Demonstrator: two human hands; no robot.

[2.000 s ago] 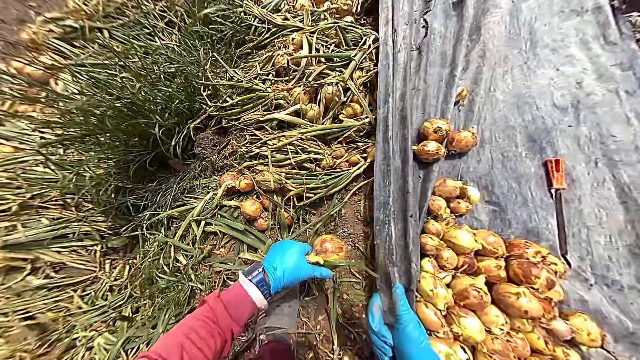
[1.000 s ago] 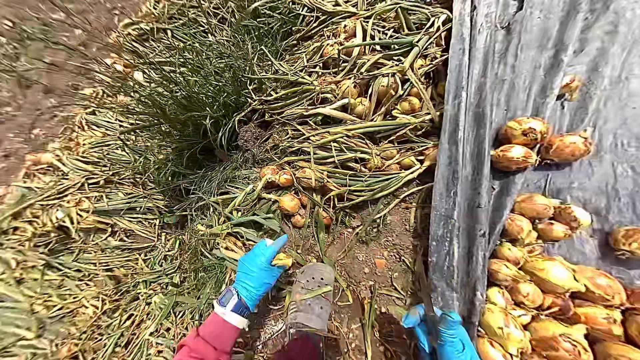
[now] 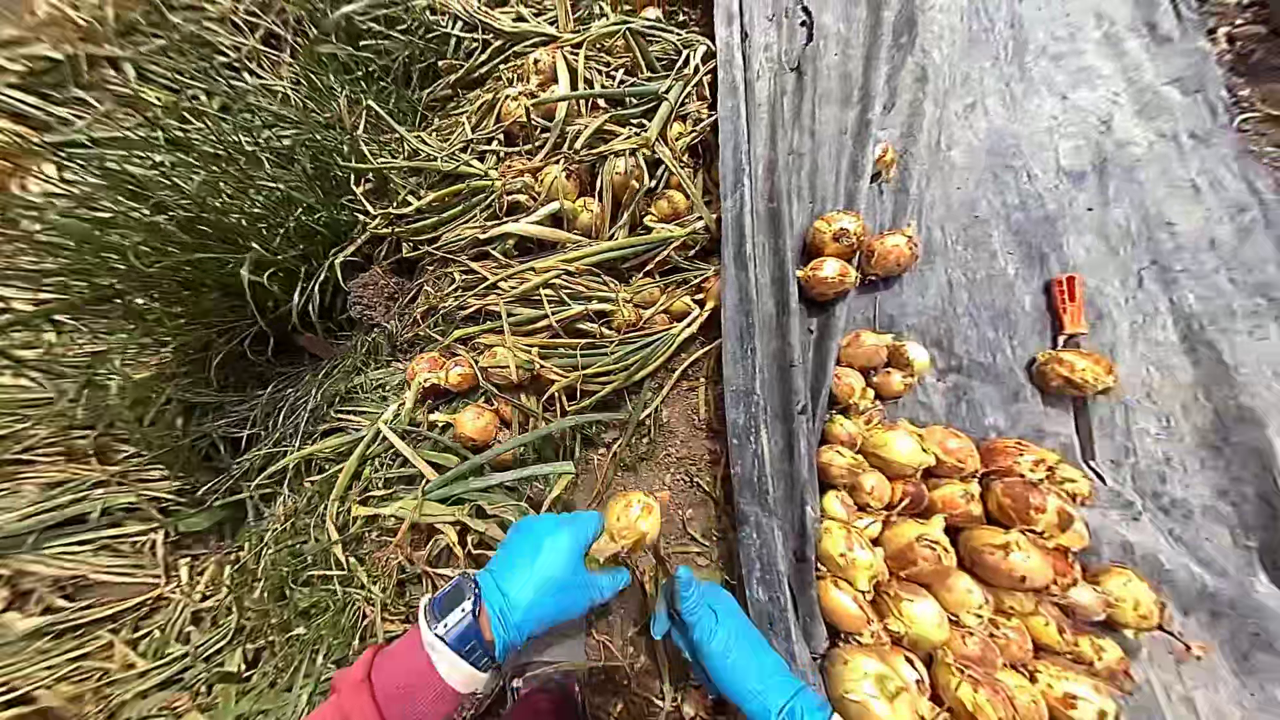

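My left hand (image 3: 550, 575), in a blue glove with a watch at the wrist, holds a yellow onion (image 3: 630, 522) near the bottom centre. Close to its right is my right hand (image 3: 715, 640), also gloved in blue, its fingers closed near a thin dark item whose kind I cannot tell; it may be a blade or dry stalks. A heap of trimmed onions (image 3: 1005, 558) lies on the grey plastic sheet (image 3: 1000, 120) to the right. Onions with long leaves (image 3: 475, 425) lie on the ground at left.
A knife with an orange handle (image 3: 1069, 305) lies on the sheet, with a single onion (image 3: 1073, 372) across its blade. Three onions (image 3: 836, 234) sit above the heap, with a small one (image 3: 885, 161) higher up. Green grass (image 3: 250, 230) and dry leaves cover the left.
A single onion now lies over the knife's blade, which was uncovered two seconds ago. The round onion held two seconds ago has left my left hand, which now holds another.
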